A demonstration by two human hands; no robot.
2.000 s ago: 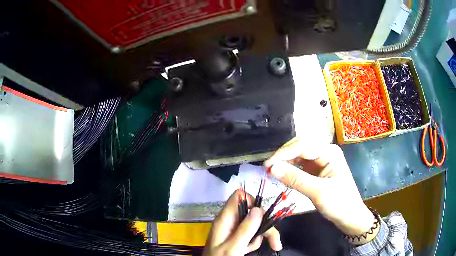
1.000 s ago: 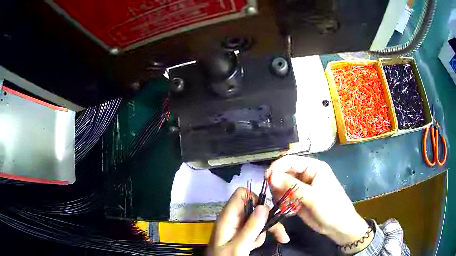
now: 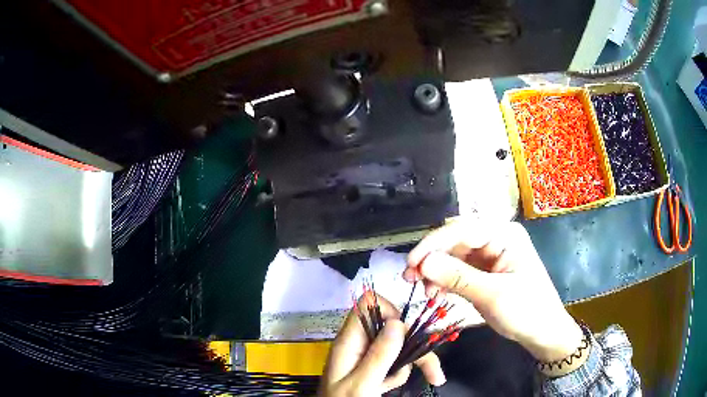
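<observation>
My left hand (image 3: 372,349) is closed around a fistful of black cable leads (image 3: 405,350), their ends fanned out upward. Several ends on the right carry small red sleeves (image 3: 441,313); ends on the left show thin bare cores. One lead stands apart in the middle, its tip at the fingertips of my right hand (image 3: 496,283). Those fingertips pinch a tiny red piece (image 3: 415,273), probably a red sleeve; the fingers partly hide it.
The press (image 3: 356,170) stands just beyond my hands, over a white paper sheet (image 3: 310,298). At right are the red sleeve box (image 3: 558,155), black sleeve box (image 3: 626,143) and scissors (image 3: 673,221). At left are a metal chute (image 3: 54,213) and a large cable bundle (image 3: 116,341).
My right hand moved in to the lead ends one second ago and is now slightly higher and left, with a red piece visible at the fingertips. My left hand still holds the leads.
</observation>
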